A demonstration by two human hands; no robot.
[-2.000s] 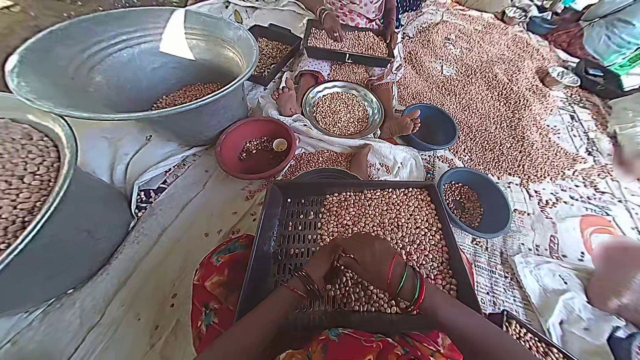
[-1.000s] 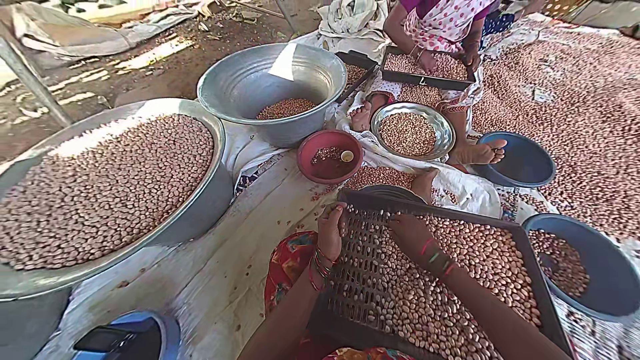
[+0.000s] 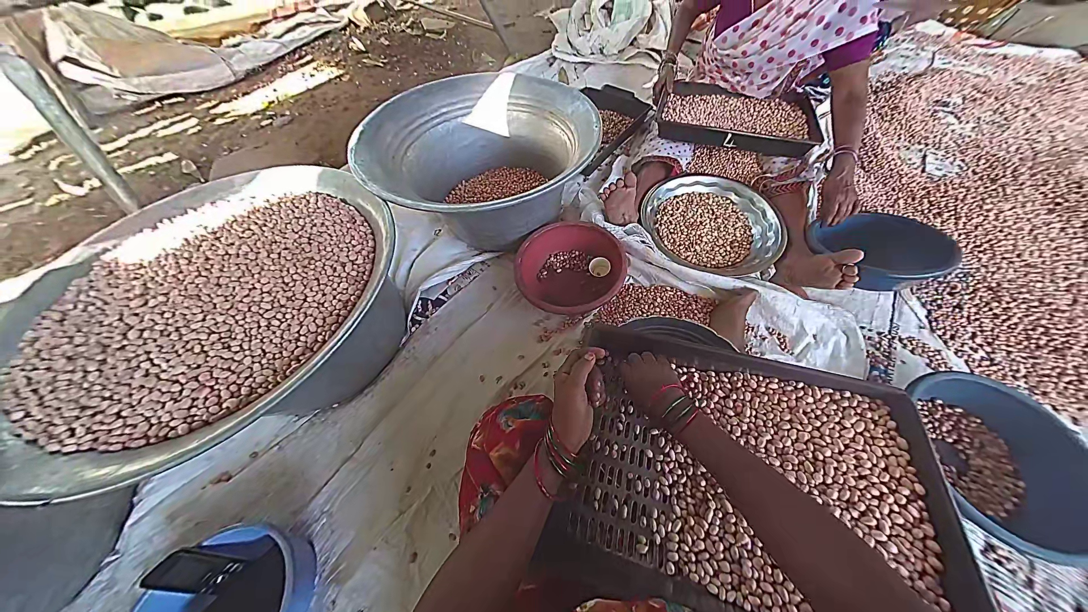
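A black slotted plastic tray (image 3: 922,459) lies across my lap, with brownish-pink nuts or seeds (image 3: 816,450) over its right and middle part and bare slots showing at the left. My left hand (image 3: 580,387) is raised at the tray's far left corner, fingers curled; whether nuts are inside it is hidden. Close beside it, my right hand (image 3: 648,381) is low over the tray's far edge, knuckles up, its fingertips hidden. Bangles circle both wrists. Just beyond the tray stands a red bowl (image 3: 557,297) with a few small nuts and a small round cup.
A large metal tub (image 3: 387,280) heaped with nuts stands left, another metal tub (image 3: 476,208) behind it. Blue basins (image 3: 901,246) and a steel bowl (image 3: 769,229) are ahead and right. A person sits opposite with a black tray (image 3: 739,144). A blue bucket (image 3: 302,561) is lower left.
Two seconds ago both hands were together over the nuts; now they are at the tray's far left corner. The other person's hand has moved to the blue basin. The view has swung left.
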